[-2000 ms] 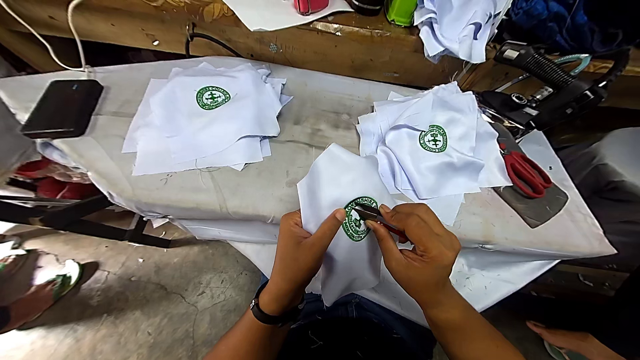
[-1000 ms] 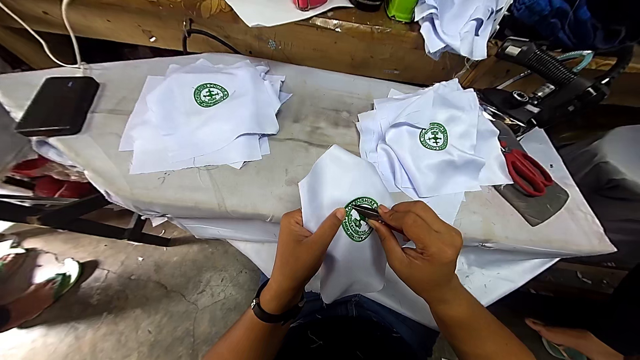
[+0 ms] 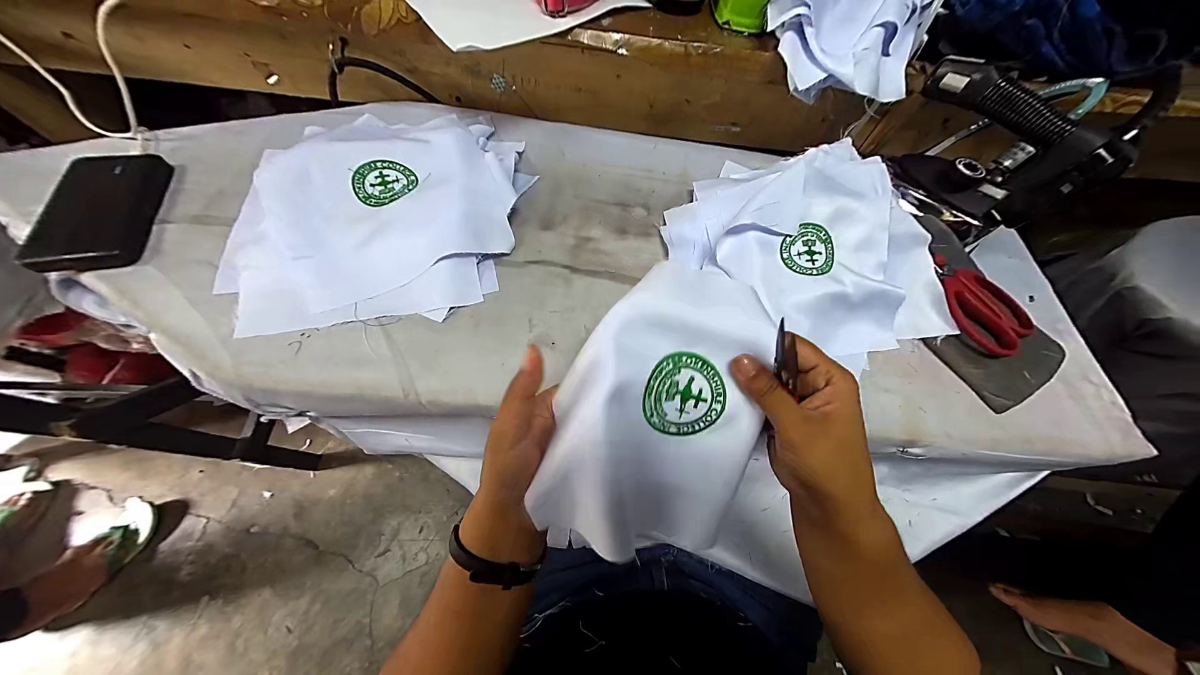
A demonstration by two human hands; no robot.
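A white fabric piece with a round green embroidered emblem point(image 3: 684, 394) hangs between my hands over the near edge of the covered table. My right hand point(image 3: 811, 412) pinches its right side and also holds small dark metal thread snips point(image 3: 786, 358), tip up. At the cloth's left edge is my left hand point(image 3: 520, 441), thumb raised; whether its fingers grip the cloth behind is hidden. One stack of white embroidered pieces point(image 3: 375, 225) lies at the left on the table, another stack point(image 3: 806, 248) just beyond my right hand.
Red-handled scissors point(image 3: 989, 305) lie on a dark grey pad point(image 3: 1003, 375) at the right, by a black clamp-like device point(image 3: 1012, 141). A black power bank point(image 3: 97, 211) with a white cable sits far left. Behind runs a wooden ledge point(image 3: 525, 84). Other people's feet show at both sides.
My right hand has moved right, off the emblem, with the snips now pointing up. My left hand has shifted from the emblem to the cloth's left edge, and the cloth is spread wider.
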